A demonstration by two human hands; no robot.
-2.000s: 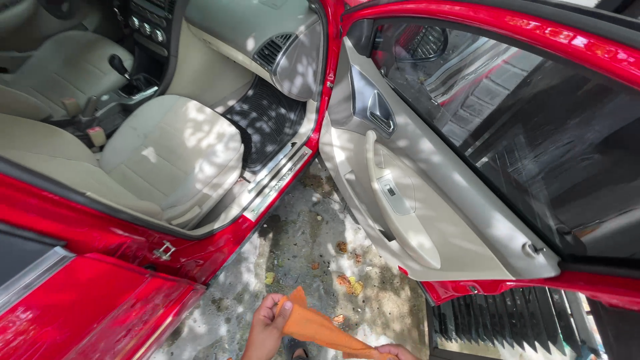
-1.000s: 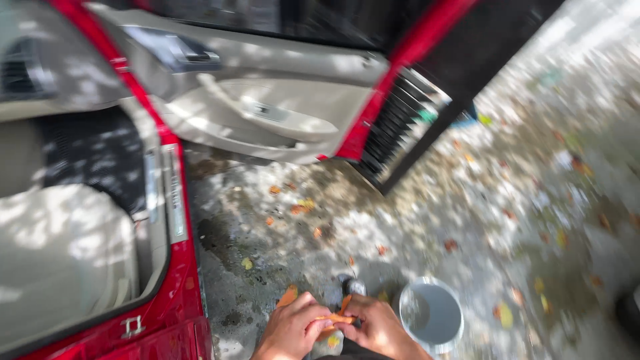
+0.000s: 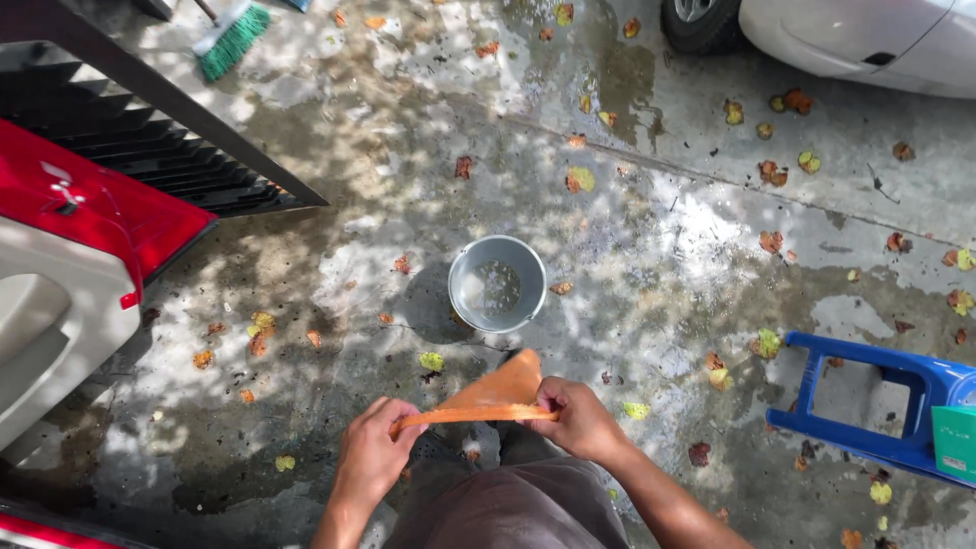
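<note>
An orange cloth (image 3: 496, 389) is stretched between my two hands, its edge nearly straight and a folded corner pointing up. My left hand (image 3: 377, 450) pinches the cloth's left end, and my right hand (image 3: 579, 419) grips the right end. Just beyond the cloth a grey bucket (image 3: 457, 293) stands on the wet concrete, with shallow water at its bottom. My legs and part of a shoe show below the cloth.
An open red car door (image 3: 99, 202) and a black slatted gate (image 3: 252, 171) stand at the left. A green-bristled broom (image 3: 235, 46) lies at the top left. To the right are a blue plastic stool (image 3: 846, 442) with a green box (image 3: 955, 438), and a silver car (image 3: 823, 34) above.
The view has swung right, from the car's interior to the bucket and the floor. My hands, close together on the cloth one second ago, are now apart with it pulled out between them.
</note>
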